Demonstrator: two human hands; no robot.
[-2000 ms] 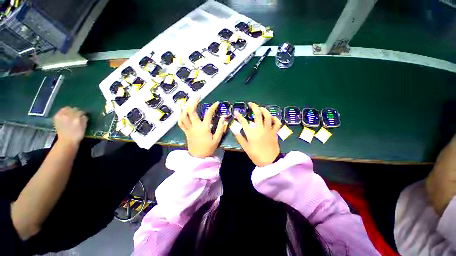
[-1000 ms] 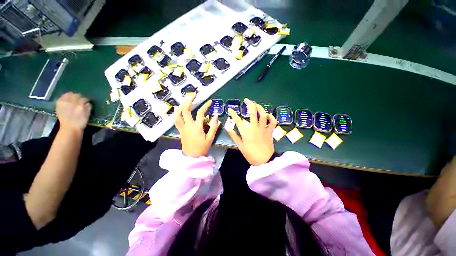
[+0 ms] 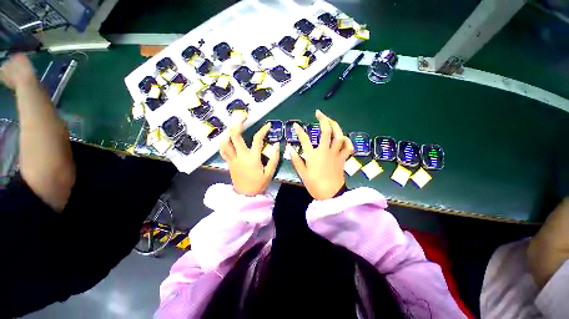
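Note:
A row of smartwatch units (image 3: 385,148) with lit screens lies on the green bench, with pale square batteries (image 3: 400,175) hanging on the near side. My left hand (image 3: 249,165) is at the row's left end, fingers spread beside a lit unit (image 3: 274,131). My right hand (image 3: 321,163) rests over the middle of the row, its fingers at the units and hiding part of them. Whether either hand grips a unit is hard to tell. The white blister tray (image 3: 234,22) lies slanted at the left, holding dark units with yellow-edged batteries.
A black pen (image 3: 344,76) and a thinner stick (image 3: 320,77) lie beside the tray. A clear round container (image 3: 382,66) stands near the pale rail (image 3: 493,80). A flat box (image 3: 62,81) lies at far left. A neighbour's arm (image 3: 38,134) is at left; another person's arm shows at right.
The view has shifted, so the row and tray sit differently in the picture. My hands stay at the row with small finger movements. The neighbour's fist at left has risen away from the bench edge.

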